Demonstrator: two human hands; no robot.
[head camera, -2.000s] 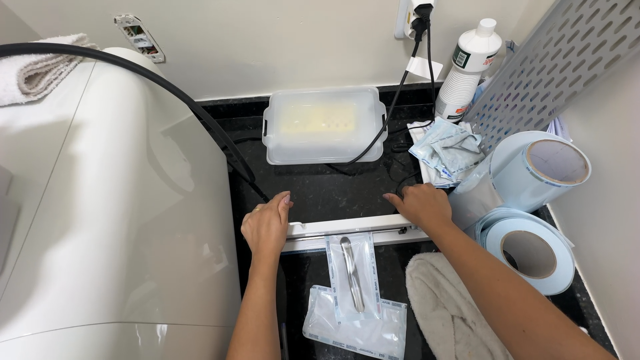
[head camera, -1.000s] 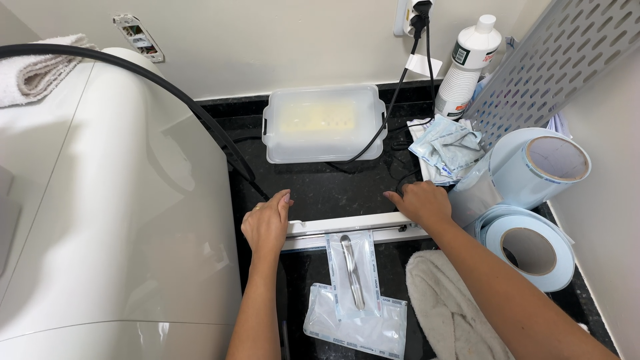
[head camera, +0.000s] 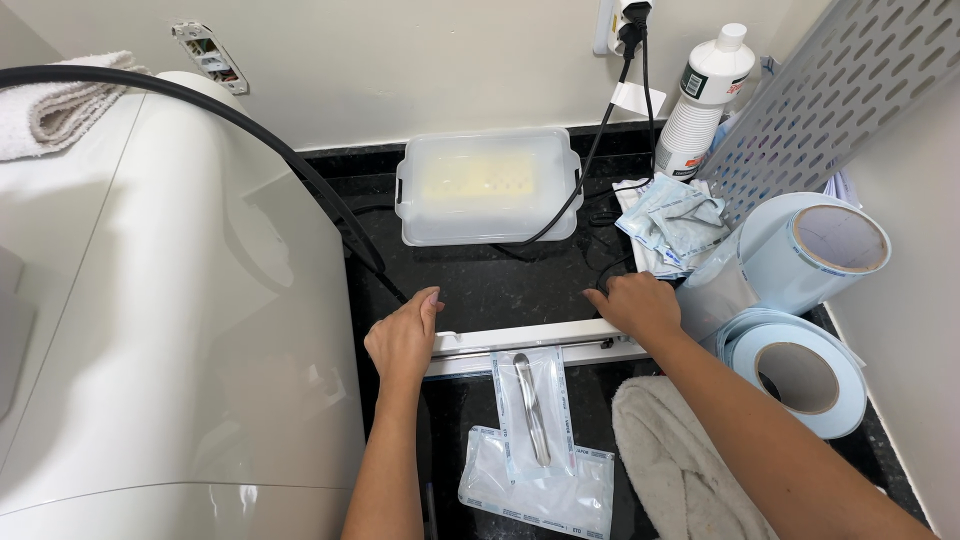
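Note:
A white bar-type pouch sealer (head camera: 525, 337) lies across the black granite counter. My left hand (head camera: 403, 334) grips its left end, thumb on top. At the right end my right hand (head camera: 637, 307) holds the sealer, with its fingers curled over the bar. The top edge of a clear sterilization pouch (head camera: 555, 420) meets the sealer between my hands; whether it is clamped I cannot tell. Inside that pouch is a shiny metal instrument (head camera: 532, 412). A second sterilization pouch (head camera: 540, 499) lies partly under the first one.
A lidded plastic box (head camera: 487, 225) sits behind, crossed by a black cable. Rolls of pouch material (head camera: 847, 285), crumpled pouches (head camera: 675, 217), a white bottle (head camera: 694, 112) and a perforated metal panel (head camera: 832, 97) stand right. A grey cloth (head camera: 667, 450) lies near my right forearm; a large white machine (head camera: 247, 337) fills the left.

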